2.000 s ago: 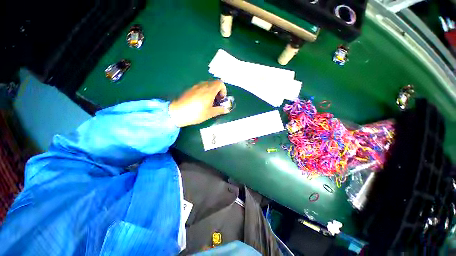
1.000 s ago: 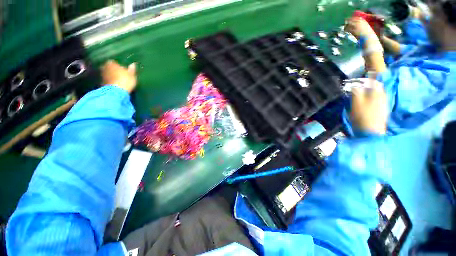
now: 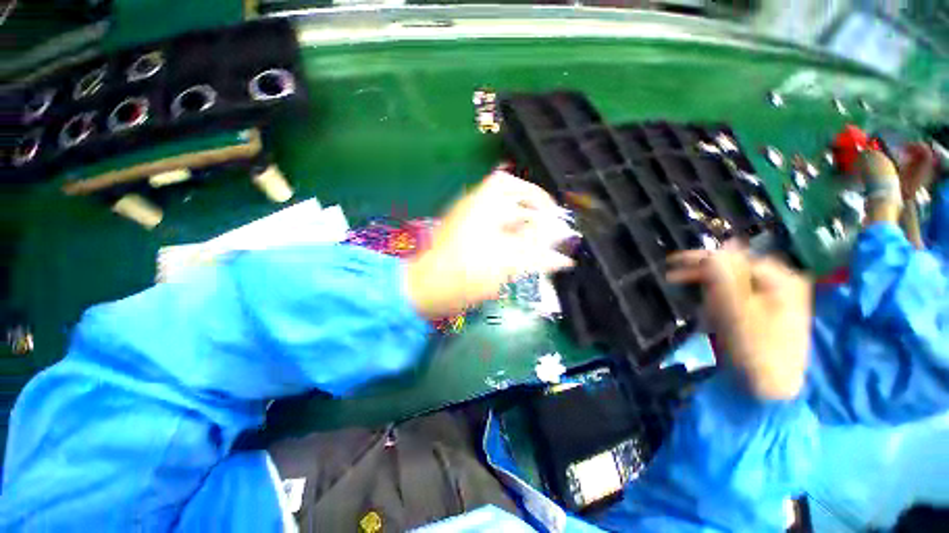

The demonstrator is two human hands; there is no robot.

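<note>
My left hand is blurred and overexposed, above the rubber band heap and beside the left edge of the black compartment trays. A small shiny metallic unit shows at its fingertips. My right hand is blurred over the right part of the black compartment trays, fingers pointing left; whether it holds anything is unclear. Some tray cells hold small metallic pieces. The tangled pink, red and blue rubber bands are partly hidden by my left hand and sleeve.
A black holding tray with round silver-rimmed units stands at left on a tan stand. White strips lie before it. A loose unit lies behind the compartment trays. At right, another person's hands are near a red thing.
The view has swung right since the earliest frame, then slightly back. My left hand has moved from beside the holding tray to the compartment trays. My right hand has come over those trays.
</note>
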